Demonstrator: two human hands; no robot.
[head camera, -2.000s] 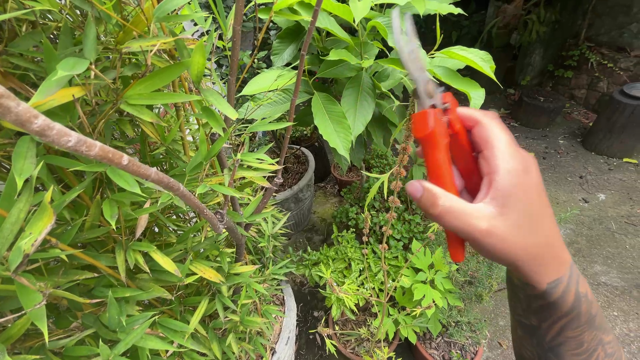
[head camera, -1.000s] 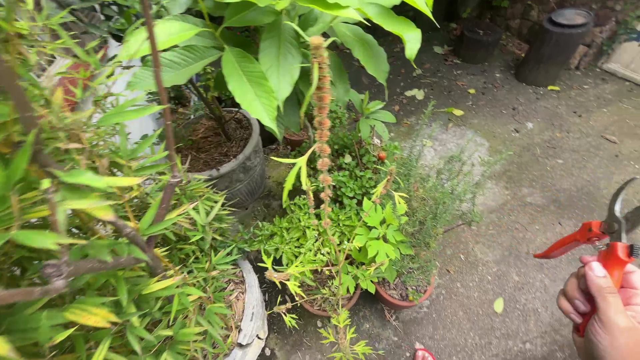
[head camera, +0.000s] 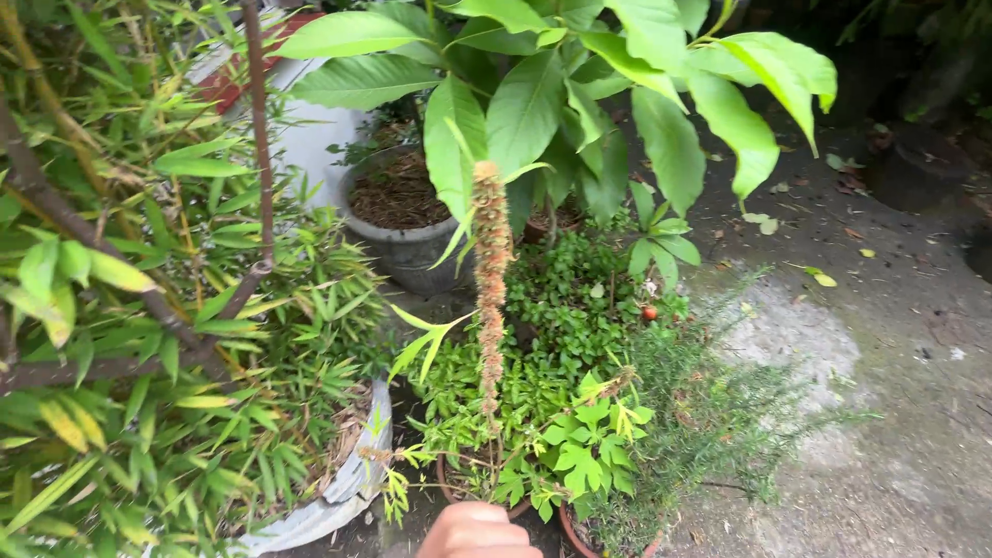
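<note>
A closed-looking fist, apparently my left hand (head camera: 477, 535), shows at the bottom edge of the head view. Its fingers are curled, and whatever may be inside them is hidden. Just above it stands a spindly plant with a thick, brown, bristly stalk (head camera: 490, 287) and narrow pale leaves, rising near a terracotta pot (head camera: 457, 480). Lobed green leaves (head camera: 581, 457) lie right of the stalk's base. My right hand and the orange-handled pruning shears are out of view.
Bamboo-like foliage (head camera: 294, 333) and woody branches (head camera: 260, 139) fill the left, above a pale, rough planter rim (head camera: 353, 496). Behind stands a grey pot (head camera: 418, 256) near a broad-leaved plant (head camera: 527, 108). Feathery greenery (head camera: 721, 403) spreads over the concrete ground (head camera: 914, 434) at right.
The right hand with the shears, at the right side one second ago, has left the view. A fist has appeared at the bottom. The view has shifted.
</note>
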